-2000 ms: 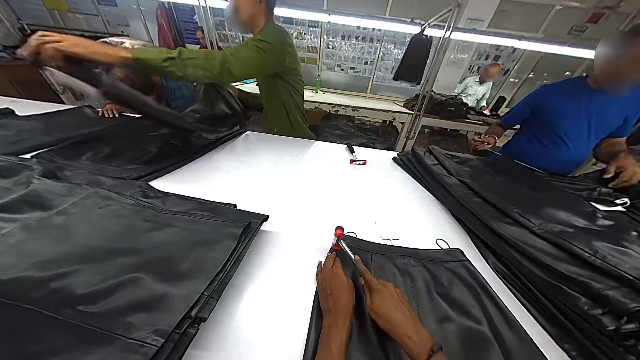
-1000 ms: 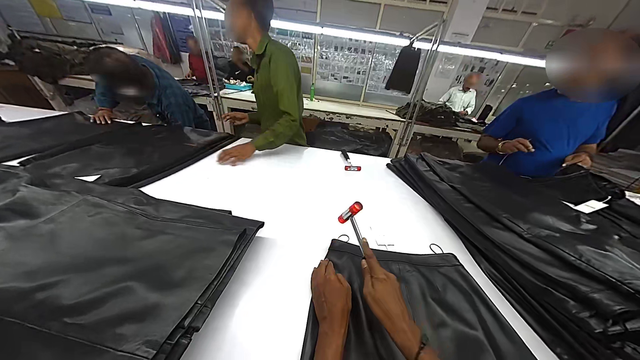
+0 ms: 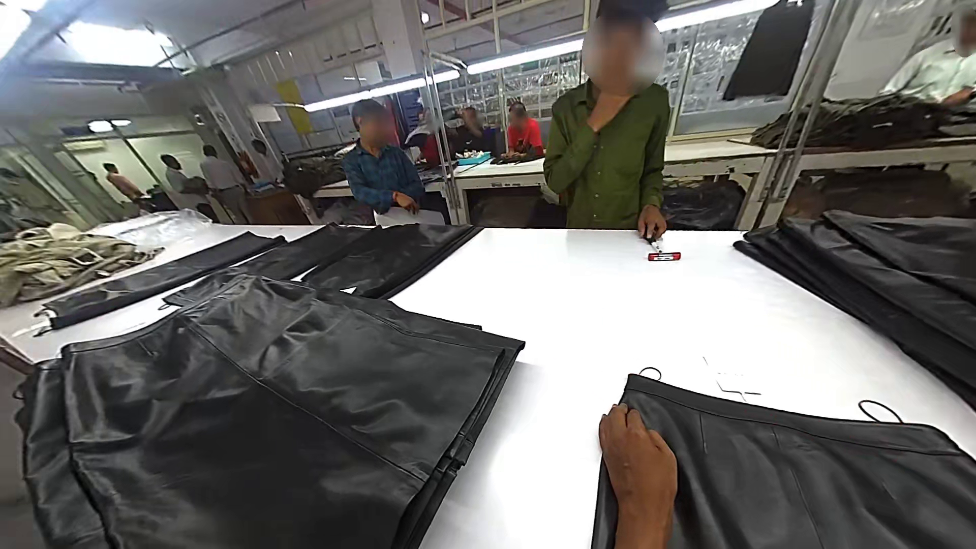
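My left hand point(image 3: 637, 467) is at the upper left side of a black leather-look skirt point(image 3: 762, 480), its fingers curled at the edge just below the waistband. Thin black loops stand out from that waistband point(image 3: 793, 422). My right hand is out of view, and so is the hammer it held. At the far side of the white table point(image 3: 579, 305), a second red-headed hammer point(image 3: 664, 257) lies by the hand of a co-worker in a green shirt. On the left, more black skirts point(image 3: 282, 404) lie stacked.
More black garments point(image 3: 328, 255) lie at the back left, with light cloth point(image 3: 61, 263) beyond. Another dark pile point(image 3: 900, 274) is on the right. The co-worker in green point(image 3: 610, 152) stands across the table; a person in a blue shirt point(image 3: 381, 175) is farther left.
The view has swung left, and my right hand with its hammer has left it. The co-worker in green now faces the table, one hand by the far hammer and the other raised to the face.
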